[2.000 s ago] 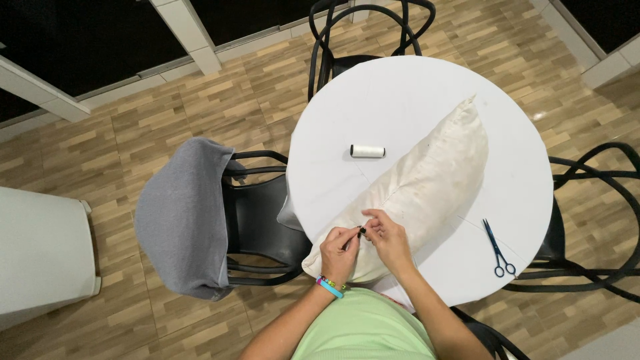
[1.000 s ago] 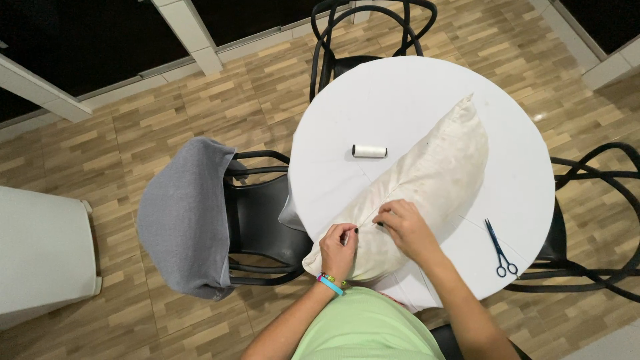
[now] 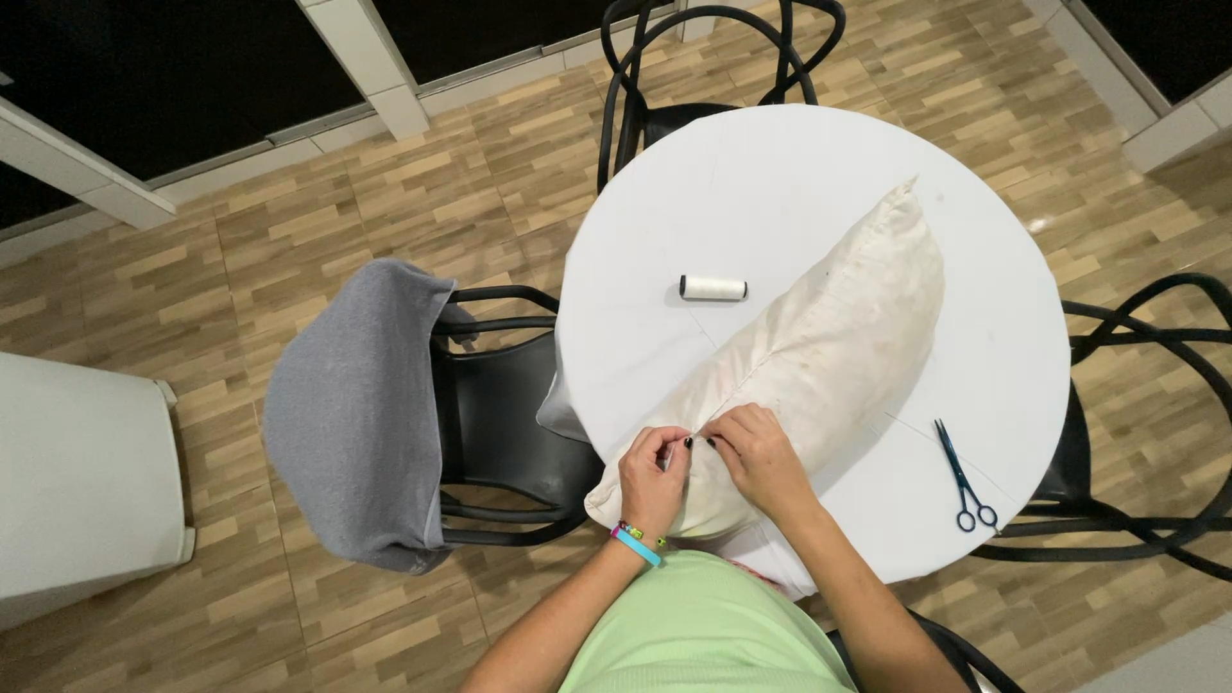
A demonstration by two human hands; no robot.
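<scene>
A long cream fabric pillow [image 3: 828, 337] lies diagonally on the round white-covered table [image 3: 770, 154], a seam line running along its upper left side. My left hand [image 3: 656, 476], with bracelets at the wrist, pinches the pillow's fabric at the seam near its lower end. Close beside it, my right hand [image 3: 756, 452] has thumb and fingertips together at the same seam; whether a needle is between them is too small to tell. A spool of white thread [image 3: 713, 288] lies left of the pillow. Dark scissors [image 3: 962, 481] lie closed to the right of the pillow.
A black chair [image 3: 500, 414] with a grey cloth [image 3: 356, 414] over its back stands at the table's left. More black chairs stand at the top [image 3: 674, 117] and the right [image 3: 1064, 462]. A white piece of furniture [image 3: 87, 481] is at the far left.
My right hand moved away from the left one along the pillow a second ago and is now back beside it at the seam. The spool and scissors have not moved.
</scene>
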